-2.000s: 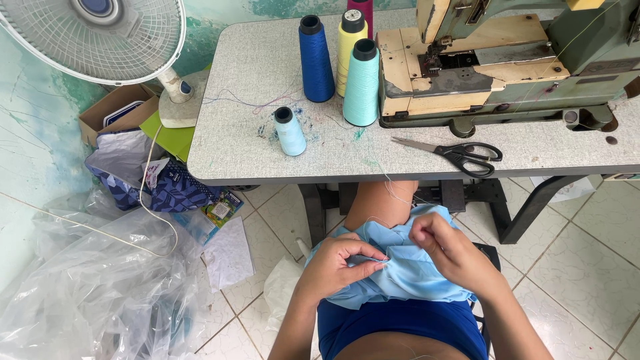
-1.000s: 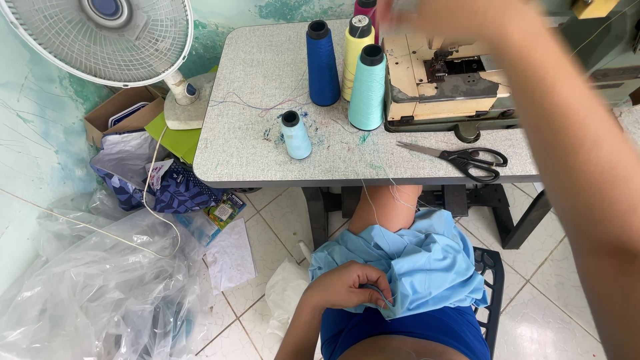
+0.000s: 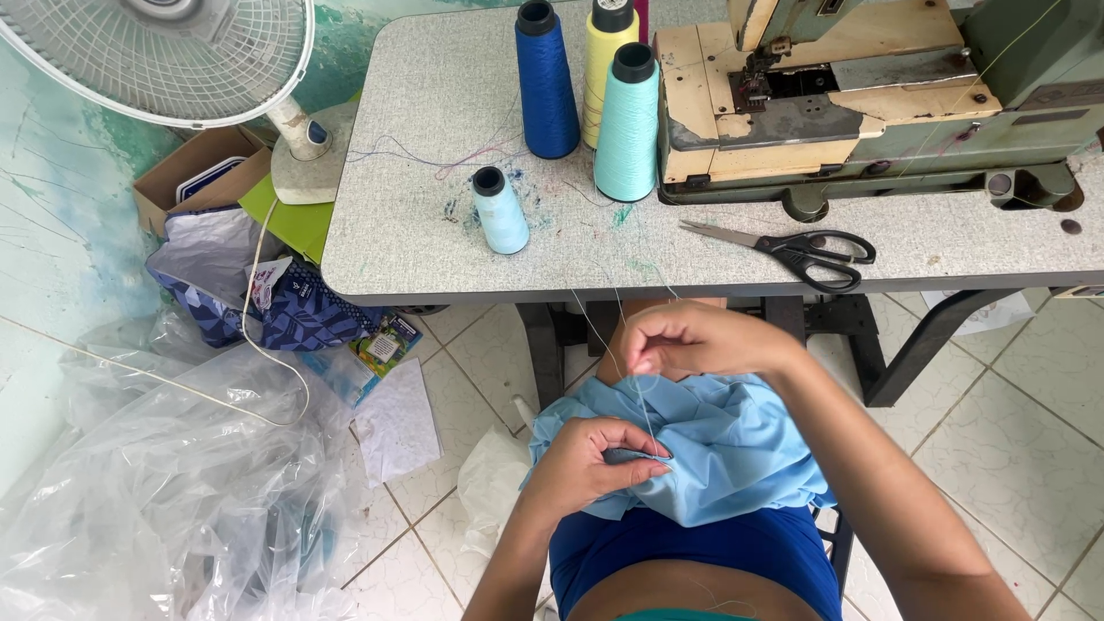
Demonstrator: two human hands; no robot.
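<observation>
Light blue fabric (image 3: 733,440) lies bunched across my lap. My left hand (image 3: 595,457) pinches a bit of it between thumb and index finger. Above the cloth, my right hand (image 3: 699,341) has its fingertips closed on a pale thread (image 3: 645,410), which runs down to the left fingertips. Whether a needle is there is too small to tell. Loose thread ends trail over the table's front edge. On the table (image 3: 414,216) stand a small light blue thread cone (image 3: 500,211) and larger blue (image 3: 548,82), yellow (image 3: 609,69) and mint (image 3: 627,125) cones. Black-handled scissors (image 3: 793,250) lie to their right.
An industrial sewing machine (image 3: 802,129) occupies the table's right part. At the left are a fan (image 3: 172,52), a cardboard box (image 3: 198,168), a patterned blue bag (image 3: 293,310) and clear plastic bags (image 3: 172,474). A cord (image 3: 250,302) hangs over them. Black table legs (image 3: 923,354) stand beyond my lap.
My right hand was raised over the table near the machine one second ago and is now down just above the fabric. The left hand keeps its pinch on the cloth.
</observation>
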